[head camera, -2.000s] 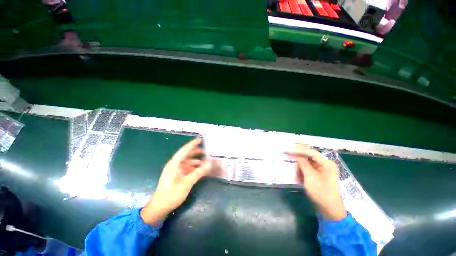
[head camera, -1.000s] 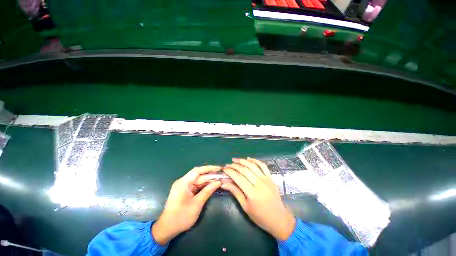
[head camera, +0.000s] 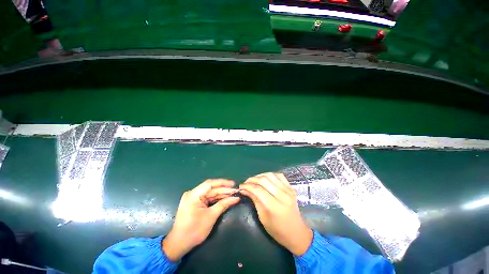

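My left hand (head camera: 201,215) and my right hand (head camera: 275,210) meet at the fingertips in the middle of the bench. Thumbs and forefingers of both pinch a tiny piece (head camera: 236,192), mostly hidden by the fingers. A patterned sheet (head camera: 316,184) lies flat to the right, its left part under or behind my right hand and its right end against a slanted pile of patterned sheets (head camera: 370,195). The pile's lower part is washed out by glare.
Another pile of patterned sheets (head camera: 86,160) lies at left, touching the white strip (head camera: 214,135). Beyond runs a lower green channel (head camera: 214,104) and a green barrier (head camera: 161,29). Part of a person's hand (head camera: 51,48) shows at far left. Loose specks lie on the bench (head camera: 155,214).
Both hands came together from the sheet's two sides, and the sheet now lies further right against the right pile. Over the last second the hands barely moved; the fingertips closed tighter.
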